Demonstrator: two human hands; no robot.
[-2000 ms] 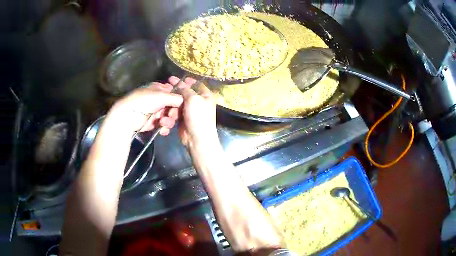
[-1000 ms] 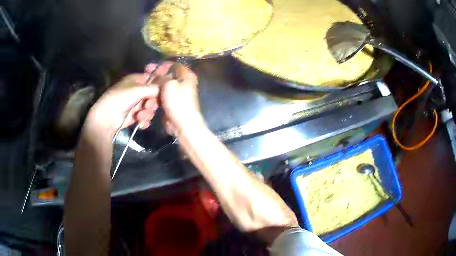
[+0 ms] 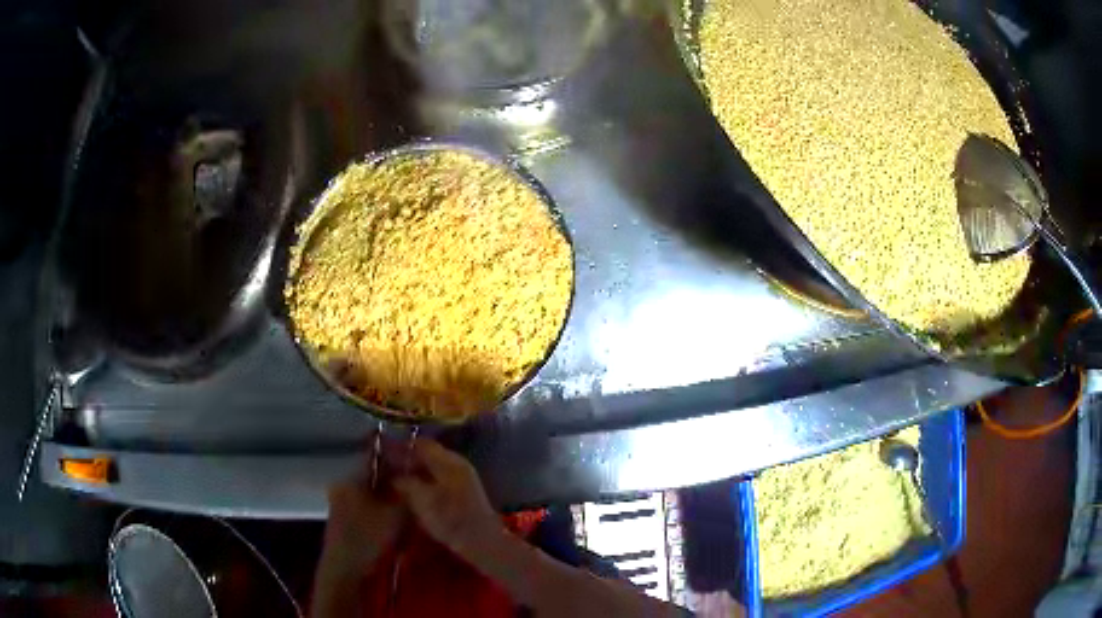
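Note:
A wire-handled strainer (image 3: 554,316) heaped with golden fried crumbs (image 3: 429,272) is over the steel counter, left of the wok. My left hand (image 3: 359,513) and my right hand (image 3: 447,489) are close together on its thin wire handle, just below the strainer at the counter's front edge. The large wok (image 3: 822,280) at the upper right is full of yellow crumbs and foamy oil (image 3: 858,145). A spider strainer (image 3: 997,199) rests at the wok's right side, with its handle pointing to the lower right.
A blue tray (image 3: 958,477) of pale garlic with a serving spoon (image 3: 900,456) is below the counter edge. A red bucket (image 3: 526,523) is partly hidden behind my hands. An empty sieve (image 3: 157,573) is at the lower left. A dark wok (image 3: 169,242) is at the left, an orange hose (image 3: 1027,431) at the right.
The filled strainer has moved left from over the wok to over the counter, and both hands moved with it, lower in the picture. The view has shifted left.

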